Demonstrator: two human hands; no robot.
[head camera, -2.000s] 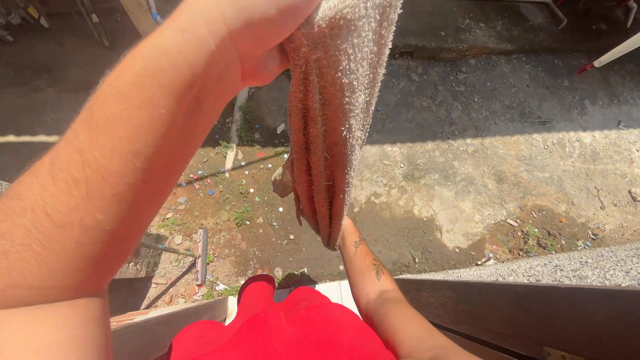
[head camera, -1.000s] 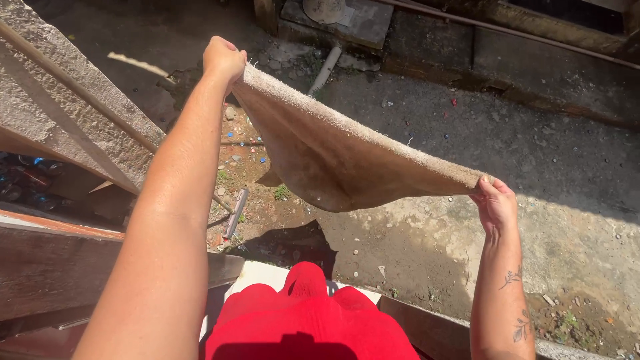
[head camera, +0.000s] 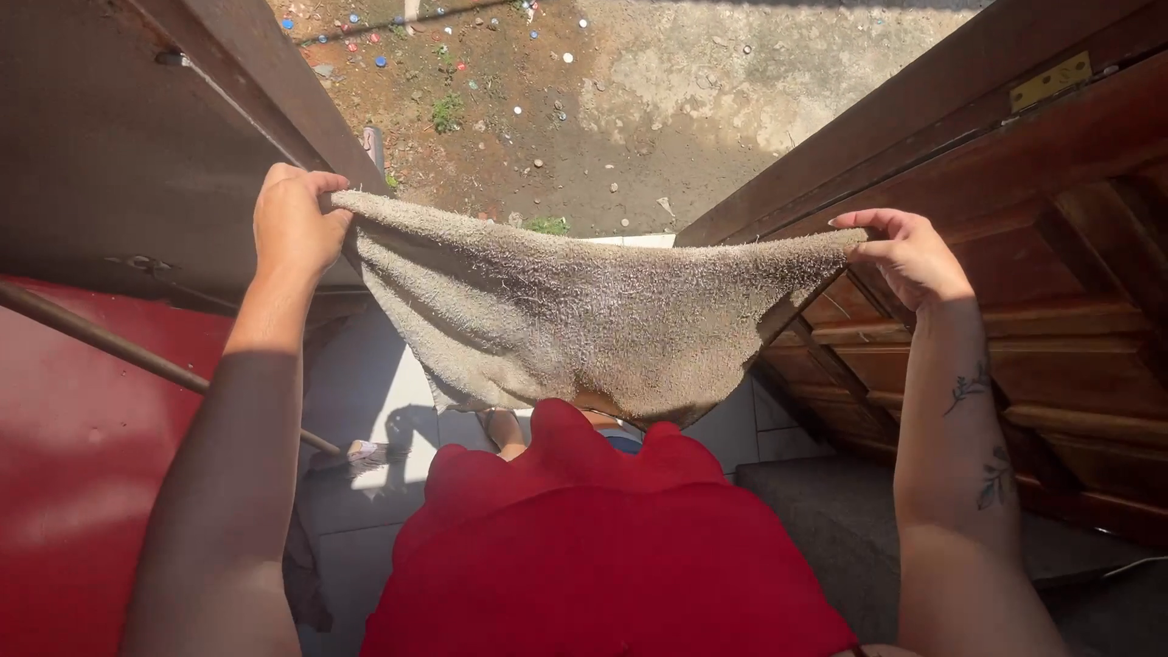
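Note:
A worn, greyish-beige terry cloth (head camera: 584, 310) hangs stretched between my two hands in front of my red top. My left hand (head camera: 299, 219) pinches its upper left corner between thumb and fingers. The upper right corner is held by my right hand (head camera: 903, 254), with the forefinger over the edge. The cloth sags in the middle, and its lower edge hides part of my feet and the tiled floor.
Brown door frame posts (head camera: 274, 82) flank the doorway, with a panelled wooden door (head camera: 1077, 328) at right. At left, a stick (head camera: 164, 351) slants past a red surface (head camera: 82, 456). Littered dirt and concrete ground (head camera: 693, 91) lies outside.
Two seconds ago the cloth hung bunched from my left hand; one second ago both hands held it out over the ground outside. Now it is nearer my body, inside the doorway. The view has shifted strongly.

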